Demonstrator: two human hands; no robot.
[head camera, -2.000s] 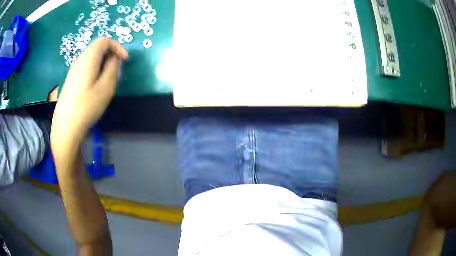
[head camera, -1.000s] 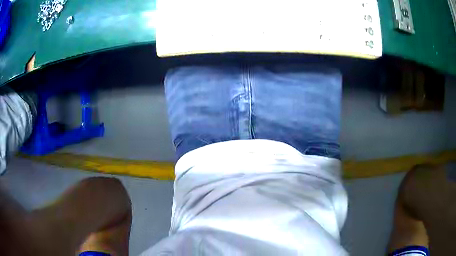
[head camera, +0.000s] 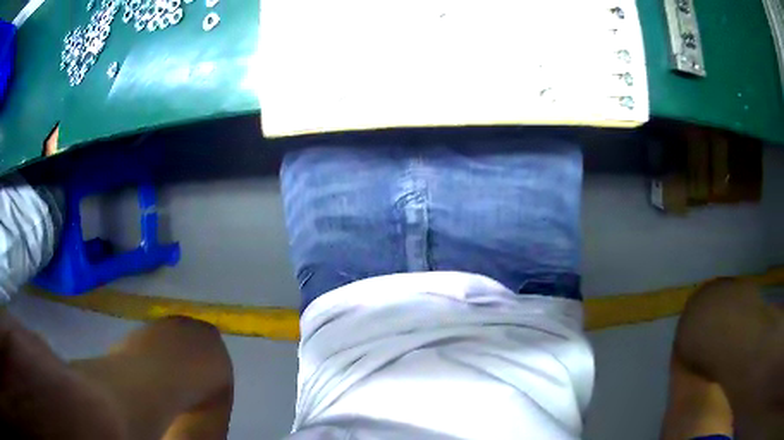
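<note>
No hand of mine is in the picture; only blurred parts of my bent arms show at the lower left and lower right. The large white board (head camera: 430, 73) lies flat at the bench edge in front of me, cut off by the top of the picture. Small dark marks or parts stand in a column along its right side. Loose silvery rings (head camera: 155, 12) lie scattered on the green bench top to the left of the board. A narrow grey metal strip (head camera: 685, 39) with dark round seats lies to the right of the board.
The green bench top (head camera: 189, 82) has a curved front edge. A bit of blue plastic (head camera: 6, 51) is at the far left. A blue stool (head camera: 82, 258) and a person's grey sleeve (head camera: 24, 232) are at the left. Brown boxes (head camera: 713, 172) stand below the bench at right.
My left hand, over the bench by the rings two seconds ago, is out of the picture. The view has shifted, so the board and bench sit higher than two seconds ago.
</note>
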